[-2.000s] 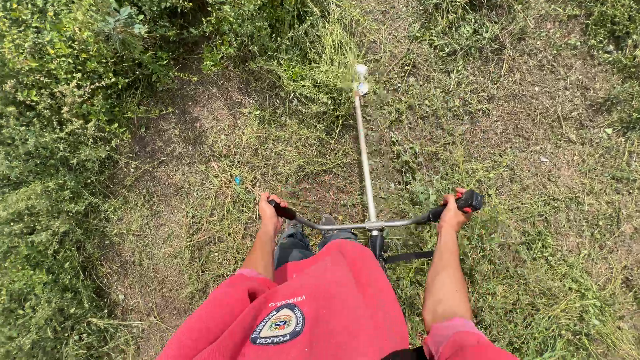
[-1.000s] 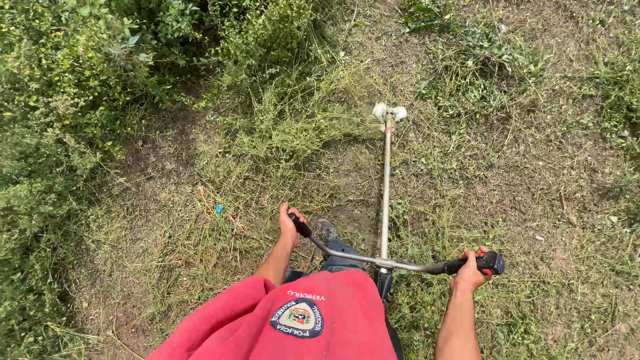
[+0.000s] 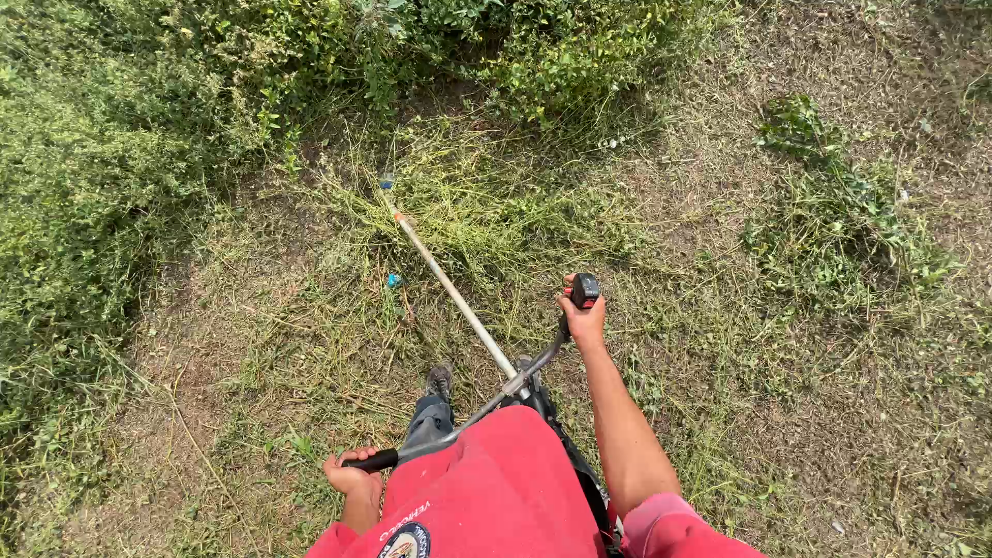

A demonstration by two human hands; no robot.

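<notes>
My left hand grips the black left handle of a brush cutter, close beside my red shirt. My right hand is closed around the right grip, which carries a black control housing with red parts. A bent metal handlebar joins both grips. From it the brush cutter's pale shaft runs forward and to the left. An orange band circles the shaft near its far end. The cutting head lies partly hidden among grass stalks.
Dense green bushes stand at the left and top. Cut grass lies around the shaft, with a small blue scrap left of it. A leafy clump is at the right. My shoe is near the shaft's base.
The brush cutter's head has swung to the left, from straight ahead to near the bushes. My right hand has moved forward and my left hand back toward my body. Both kept their grips.
</notes>
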